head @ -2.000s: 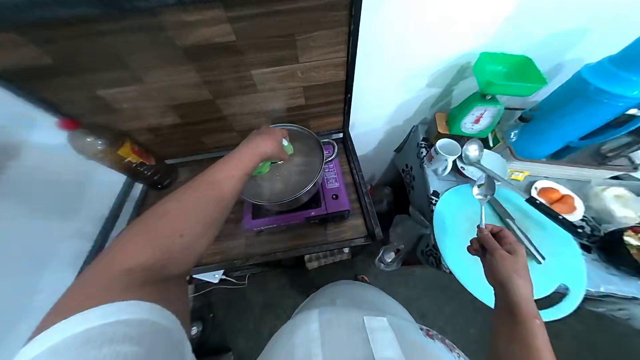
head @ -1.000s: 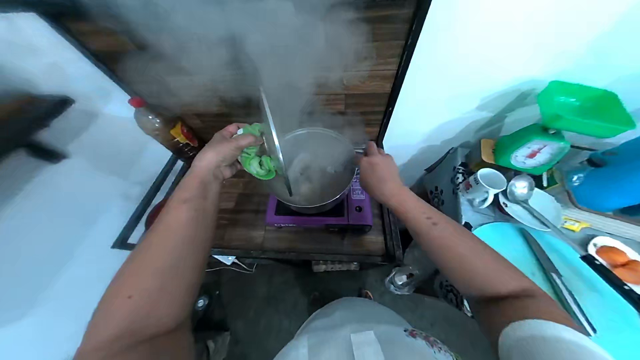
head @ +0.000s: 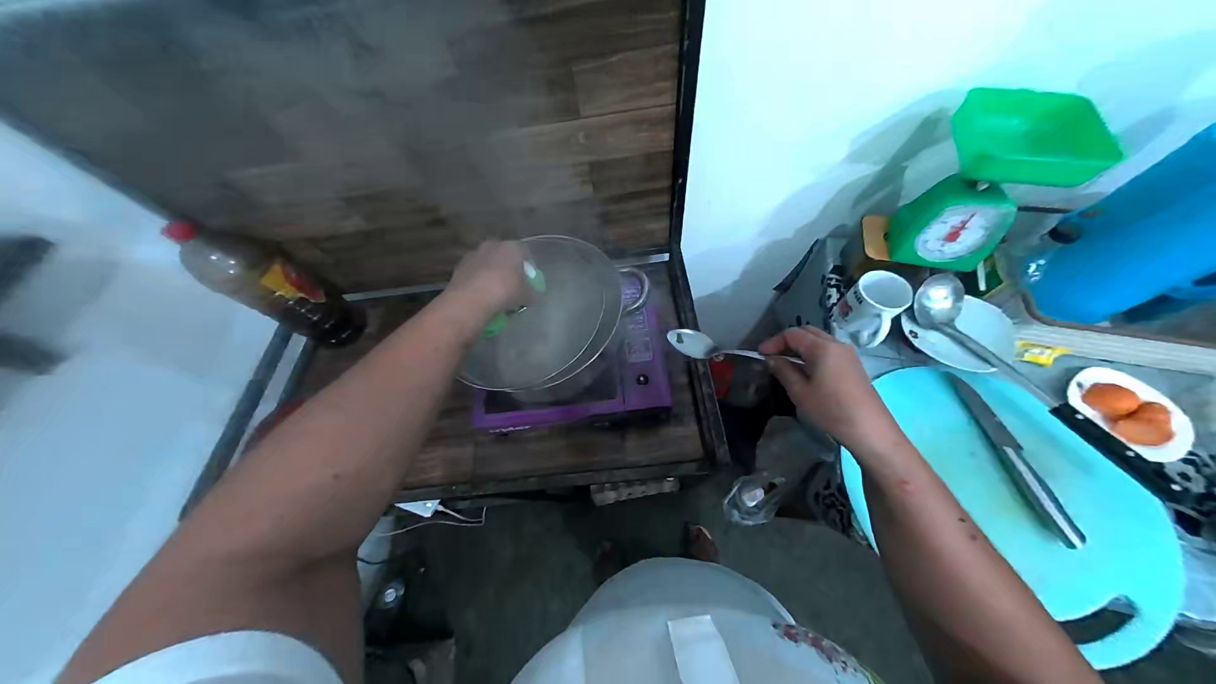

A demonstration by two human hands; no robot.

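My left hand (head: 494, 275) is closed at the top of a glass pot lid (head: 560, 313), with a green cloth (head: 496, 325) partly showing under the fingers. The lid lies over a metal pot (head: 635, 293) on a purple portable stove (head: 589, 408); it looks slightly off-centre, and the pot's contents are hidden by steam and glass. My right hand (head: 822, 375) holds a metal spoon (head: 693, 344) by its handle, the bowl pointing left towards the stove. A knife (head: 1016, 456) rests on the turquoise cutting board (head: 1111, 541) below and right of that hand.
A bottle of dark liquid (head: 275, 285) stands left of the stove. At the right are a mug (head: 874, 302), a ladle (head: 988, 353) across a white plate (head: 974, 323), a green kitchen scale (head: 955, 228), a blue flask (head: 1130, 237) and a small dish (head: 1178, 427) of orange-brown food.
The lid, tilted up beside the pot one second ago, now lies over it. My right hand has left the pot's handle and holds the spoon at the right.
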